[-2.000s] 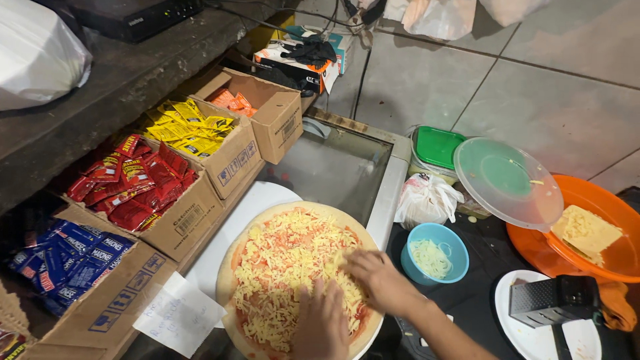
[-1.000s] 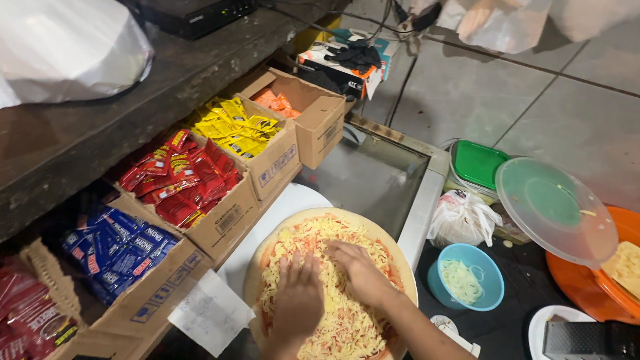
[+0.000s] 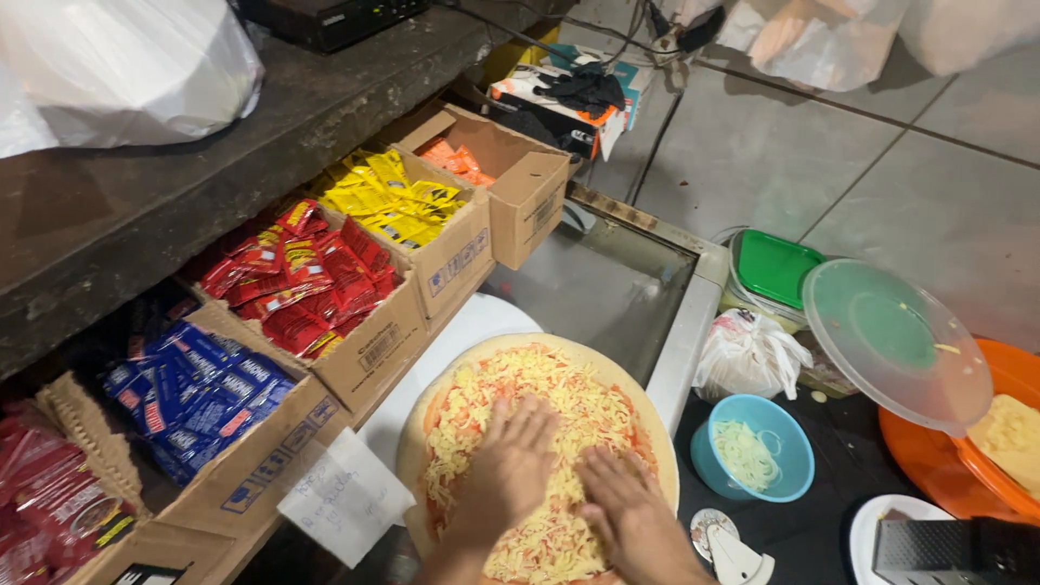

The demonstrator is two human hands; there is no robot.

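Note:
A round pizza base [image 3: 540, 357] with red sauce and shredded cheese [image 3: 536, 382] lies over a white round board [image 3: 479, 317]. My left hand [image 3: 516, 455] rests flat on the cheese left of the middle, fingers pointing away from me. To the right of it, my right hand [image 3: 621, 496] lies palm down on the cheese, its fingers slightly spread. Neither hand appears to grip anything. Parts of the topping under both palms are hidden.
Cardboard boxes of condiment sachets [image 3: 382, 341] line the left under a dark shelf [image 3: 203, 187]. At right are a blue bowl of sliced onion [image 3: 751, 447], a tied plastic bag [image 3: 749, 355], a pizza cutter [image 3: 727, 548], a box grater [image 3: 942, 552] and an orange basin [image 3: 926, 463].
My hands have moved over the cheese; the right one now lies nearer the pizza's lower right than one second ago. The view has shifted.

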